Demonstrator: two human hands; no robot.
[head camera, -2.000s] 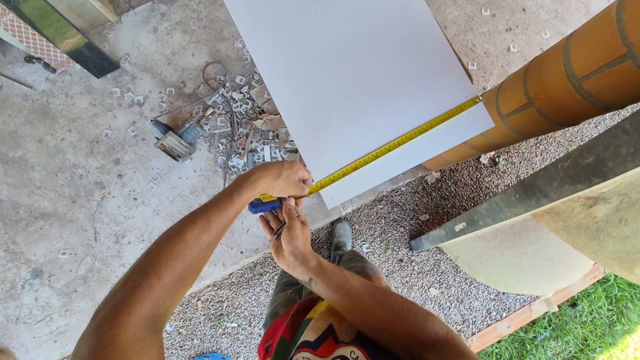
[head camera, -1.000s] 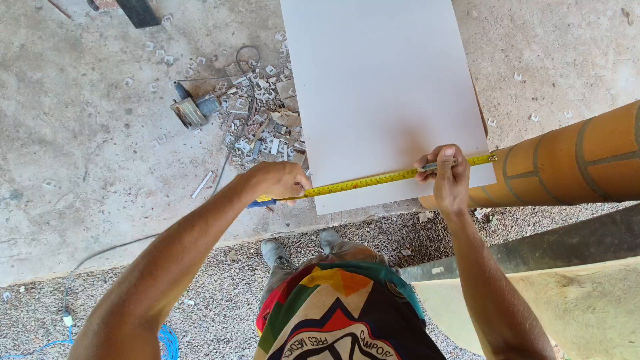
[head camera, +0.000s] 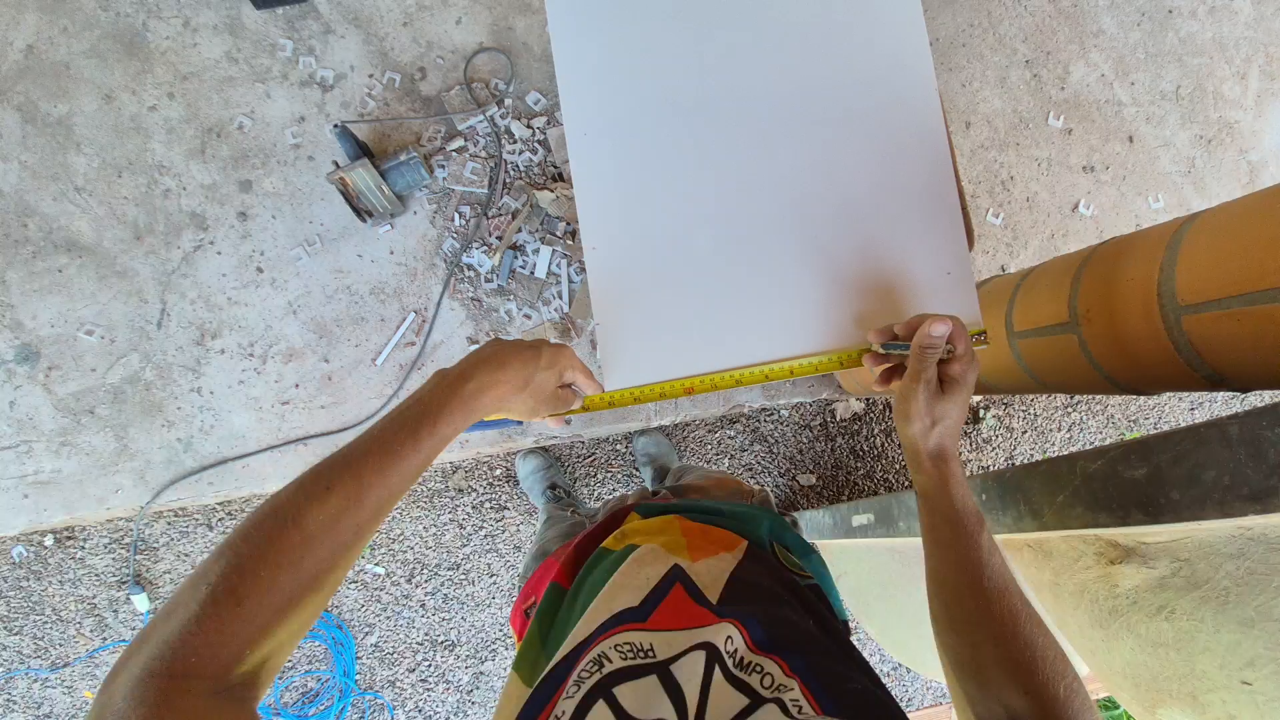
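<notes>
A large white tile (head camera: 750, 200) lies with its near edge along a yellow tape measure blade (head camera: 730, 380). The blade runs across that edge, its hooked tip at the right corner. My left hand (head camera: 525, 380) is closed on the tape measure at the tile's near left corner; a bit of blue case (head camera: 493, 425) shows below it and the rest is hidden. My right hand (head camera: 925, 365) is over the tape near the right corner, with a dark pencil-like marker (head camera: 905, 348) between its fingers.
An angle grinder or similar corded power tool (head camera: 370, 185) and a heap of tile scraps and spacers (head camera: 515, 215) lie left of the tile. A round brick column (head camera: 1130, 300) stands right. Gravel (head camera: 420, 570) surrounds my boots; blue cable (head camera: 320, 660) lies lower left.
My right hand has moved from beside my left hand to the tape's right part. The tape now lies along the tile's near edge; two seconds ago it crossed the tile farther up.
</notes>
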